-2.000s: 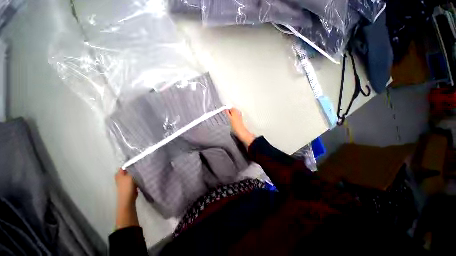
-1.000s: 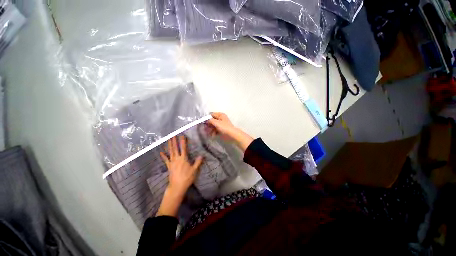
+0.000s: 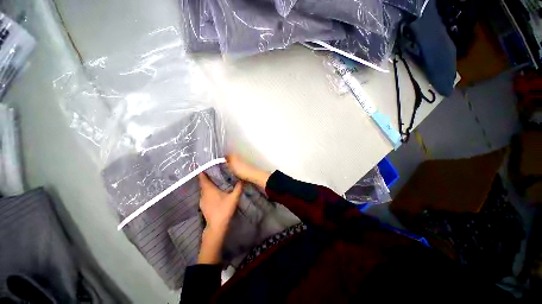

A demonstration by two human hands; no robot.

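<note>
A grey striped knit top (image 3: 160,240) lies on the white table, its far part inside a clear polybag (image 3: 145,113). A white seal strip (image 3: 172,191) crosses the garment at the bag's opening. My left hand (image 3: 218,205) is on the garment just below the strip, its fingertips hidden at the bag's edge. My right hand (image 3: 240,170) is at the strip's right end, with its fingers on the bag edge and garment. What exactly each hand's fingers pinch is partly hidden.
Bagged grey garments (image 3: 285,24) lie at the table's far side. A black hanger (image 3: 410,95), a light-blue and white strip (image 3: 371,110) and a blue-grey cloth (image 3: 431,47) are at the right corner. Unpacked grey knitwear (image 3: 35,249) lies at left. A blue bin (image 3: 387,172) and a carton (image 3: 446,181) stand below.
My left hand has left the strip's left end and moved right onto the garment. My right hand and the strip's right end have moved left. More of the garment's dark stripes show.
</note>
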